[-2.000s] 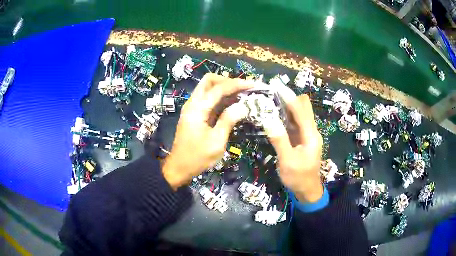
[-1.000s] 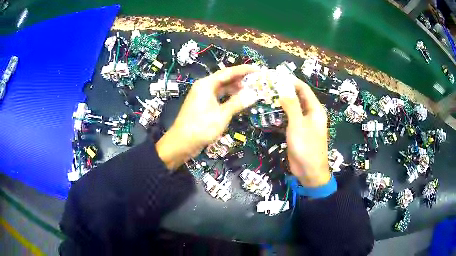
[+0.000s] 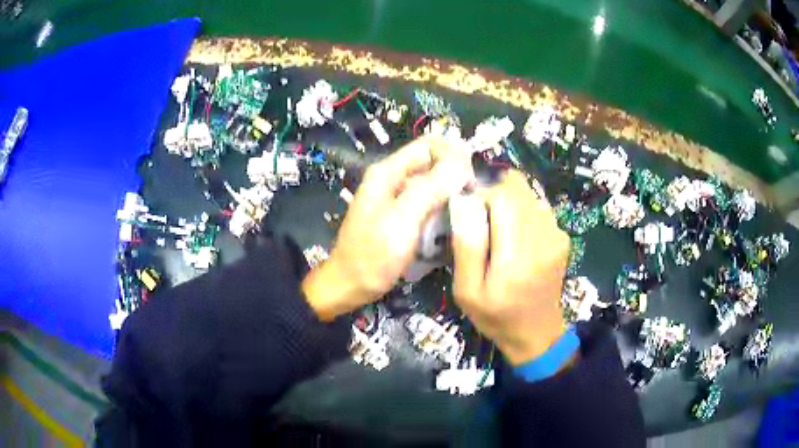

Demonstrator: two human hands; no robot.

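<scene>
My left hand (image 3: pixel 385 223) and my right hand (image 3: pixel 512 258) are close together above the middle of the dark bench. Between them they grip a whitish unit (image 3: pixel 431 241), mostly hidden by the fingers. A small dark part (image 3: pixel 488 176) shows at the fingertips of my right hand; whether it belongs to the unit I cannot tell. The held unit is blurred and its details are not clear. A blue band is around my right wrist.
Wired board assemblies lie all around the hands, such as one at the upper left (image 3: pixel 317 103) and one at the right (image 3: pixel 661 337). A blue ribbed sheet (image 3: pixel 70 175) lies at the left. A worn metal rail (image 3: pixel 420 74) and a green conveyor (image 3: pixel 491 39) run behind.
The hands have closed in around the unit, with the right fingers now over its front. The white unit with a board, plainly visible a second ago, is now mostly covered.
</scene>
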